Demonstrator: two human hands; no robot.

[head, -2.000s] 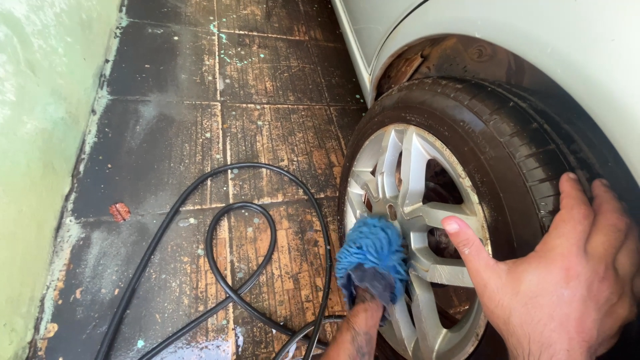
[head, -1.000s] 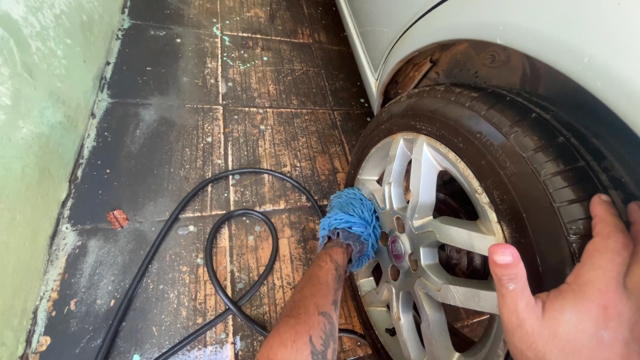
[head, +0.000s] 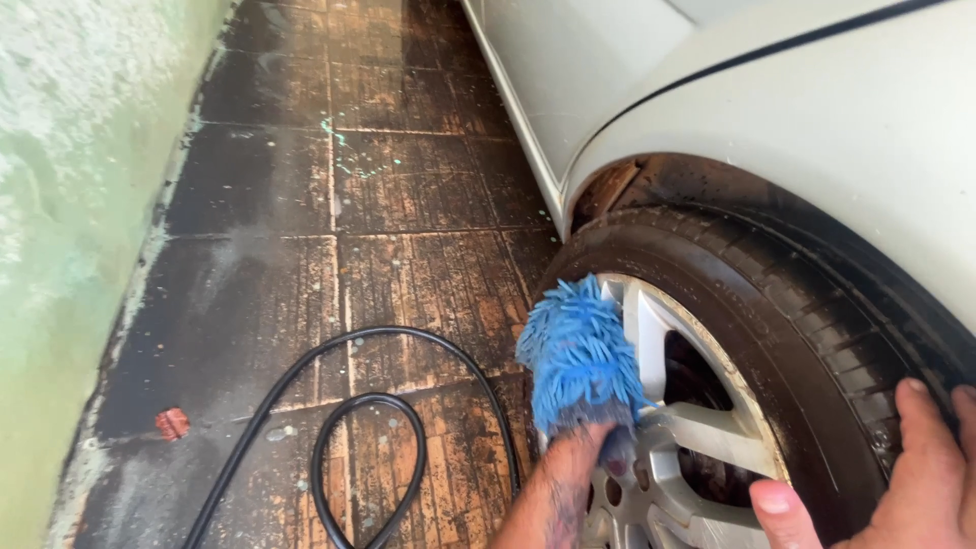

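Note:
My left hand (head: 587, 427) is inside a blue microfiber wash mitt (head: 581, 347), which hides its fingers. The mitt lies against the upper left edge of the silver alloy wheel (head: 698, 427), where the rim meets the tire's sidewall. At the right edge, my right hand (head: 907, 488) is spread with its fingers apart, fingertips on the tread side of the black rubber tire (head: 770, 305) and the thumb over the wheel's lower right. It grips nothing, and part of it is cut off by the frame.
A white car body (head: 823, 114) arches over the wheel. A black hose (head: 396, 329) lies looped on the worn, dark-stained tile floor (head: 252, 305) to the left. A small reddish scrap (head: 172, 423) is beside it, near the green wall (head: 69, 213).
The mitt on my left hand has moved from the wheel's hub side to the rim's upper left edge. My right hand remains by the tire. The view has shifted.

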